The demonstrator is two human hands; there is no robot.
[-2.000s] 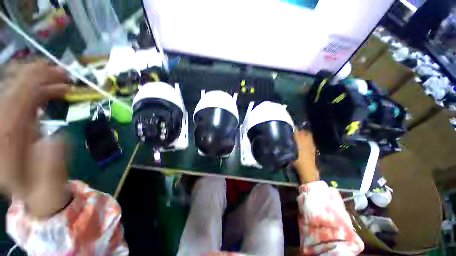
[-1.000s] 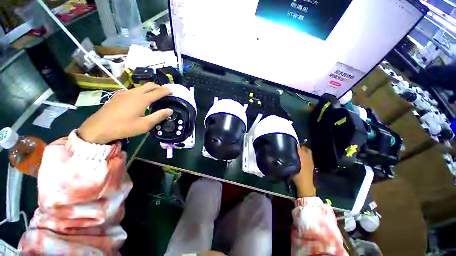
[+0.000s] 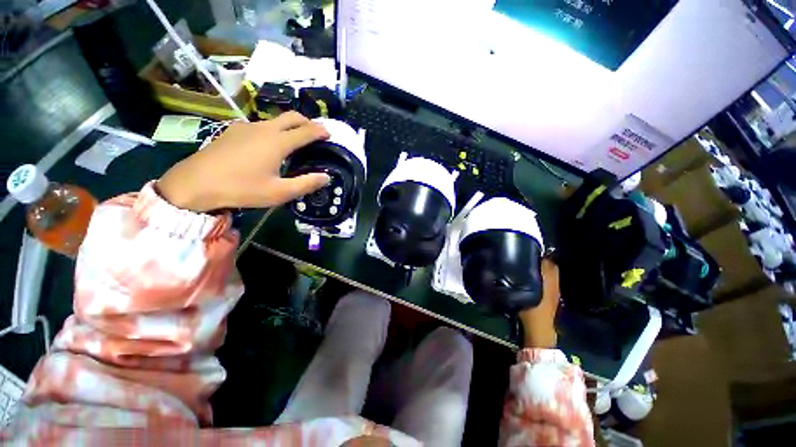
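Observation:
Three white-and-black PTZ dome cameras stand in a row on the dark green bench. My left hand rests on the left camera, with its thumb and fingers around the black ball. The ball's face shows a lens and small round LEDs. The middle camera is untouched. My right hand is beside the right camera, partly behind its black ball. Its fingers are hidden, so its hold cannot be told.
A wide monitor and a keyboard are behind the cameras. A black label printer is at the right, near cartons of cameras. A drink bottle and parts tray are at the left.
My left hand came from the far left onto the left camera and stays there. My right hand remains beside the right camera. The view has shifted, and the monitor's dark window shows more.

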